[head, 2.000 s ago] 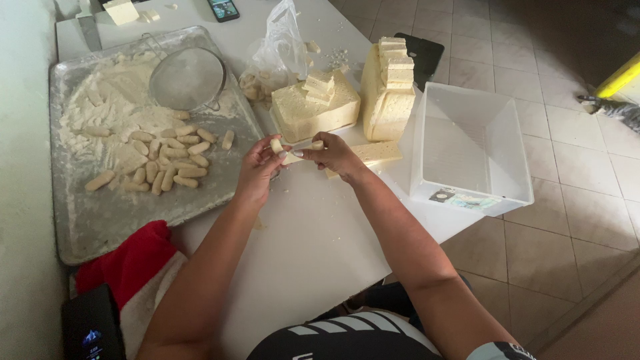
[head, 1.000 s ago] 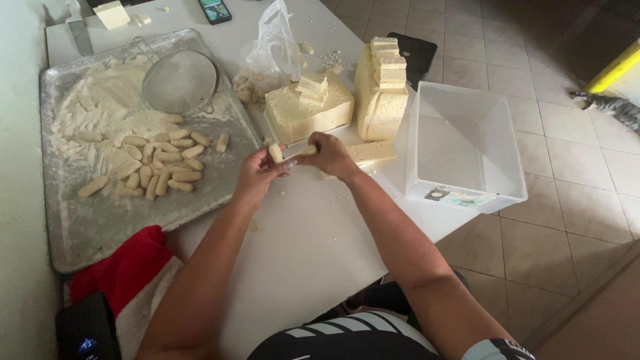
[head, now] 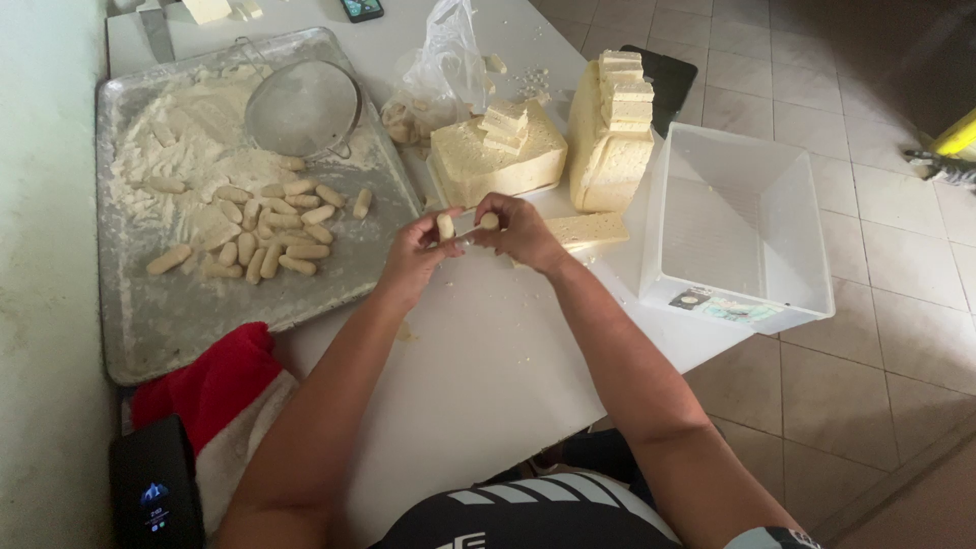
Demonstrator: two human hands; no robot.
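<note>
My left hand holds a short pale dough piece upright between thumb and fingers. Close beside it, my right hand pinches a small pale rounded piece, perhaps dough. Both hands are above the white table, in front of a block of pale cheese with cut pieces on top. Right of that block stands a taller cheese block with slices leaning on it. A flat cheese slab lies just beyond my right hand. To the left, floured dough sticks lie on a metal tray.
A round sieve rests in flour on the tray. Behind the cheese is a clear plastic bag. An open plastic bin stands at the table's right edge. Near my left forearm are a red and white cloth and a phone.
My hands stay in front of the cheese block. The piece at my right fingertips now shows its rounded end, and my fingers have shifted around the pieces.
</note>
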